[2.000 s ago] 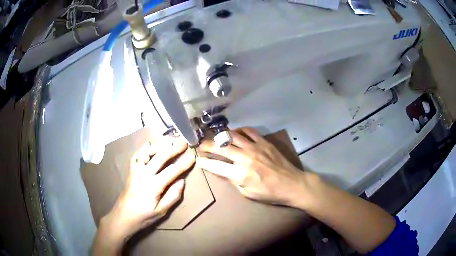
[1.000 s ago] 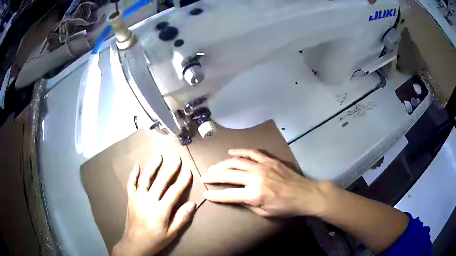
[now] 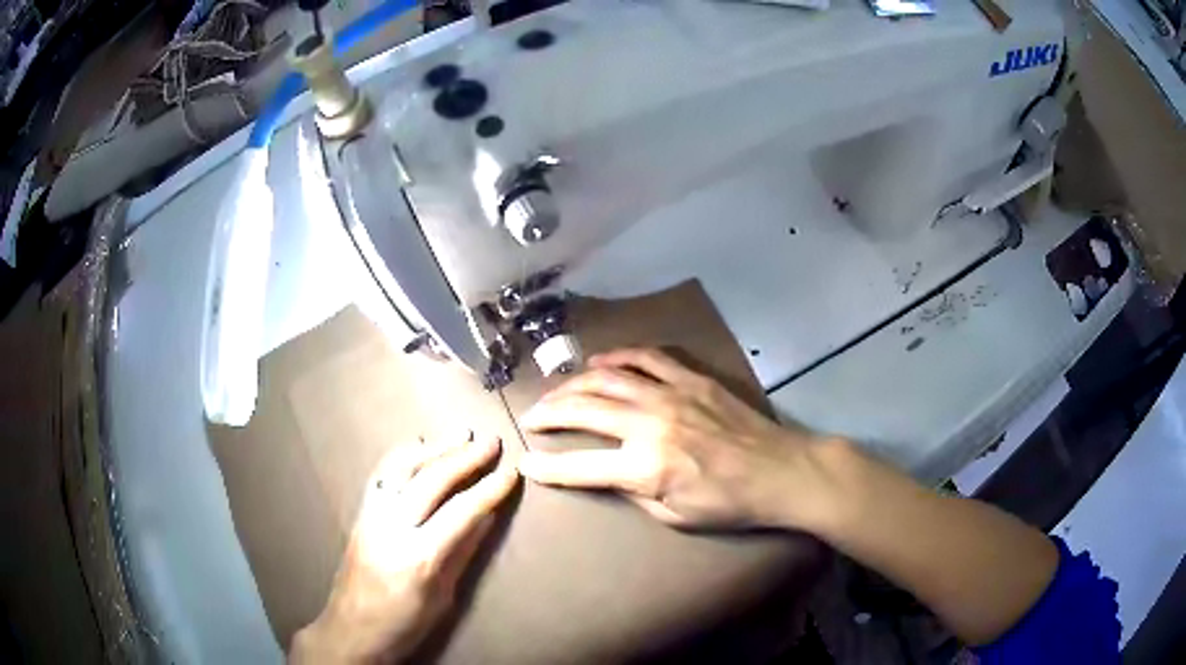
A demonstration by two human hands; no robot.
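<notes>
A brown garment panel (image 3: 598, 559) lies flat on the white machine bed under the sewing machine head (image 3: 429, 221). A dark edge line runs down the cloth from the presser foot (image 3: 498, 369); its lower part is hidden by my hands. My left hand (image 3: 423, 533) rests on the cloth left of the line, fingers bent, fingertips below the foot. My right hand (image 3: 663, 442) lies flat on the cloth right of the line, fingertips near the line and just below the pale lower knob (image 3: 557, 353). Neither hand grips anything that I can see.
A glowing lamp (image 3: 241, 299) stands left of the head. A tension dial (image 3: 531, 214) is on the head front. The machine arm with blue JUKI lettering (image 3: 1025, 60) extends right. A dark accessory tray (image 3: 1087, 266) is at the bed's right end. Tied bundles (image 3: 195, 78) lie behind.
The cloth has moved up and away under the foot, with more of it behind the head. Both hands have moved closer to the foot since one second ago, and my left fingers are more bent.
</notes>
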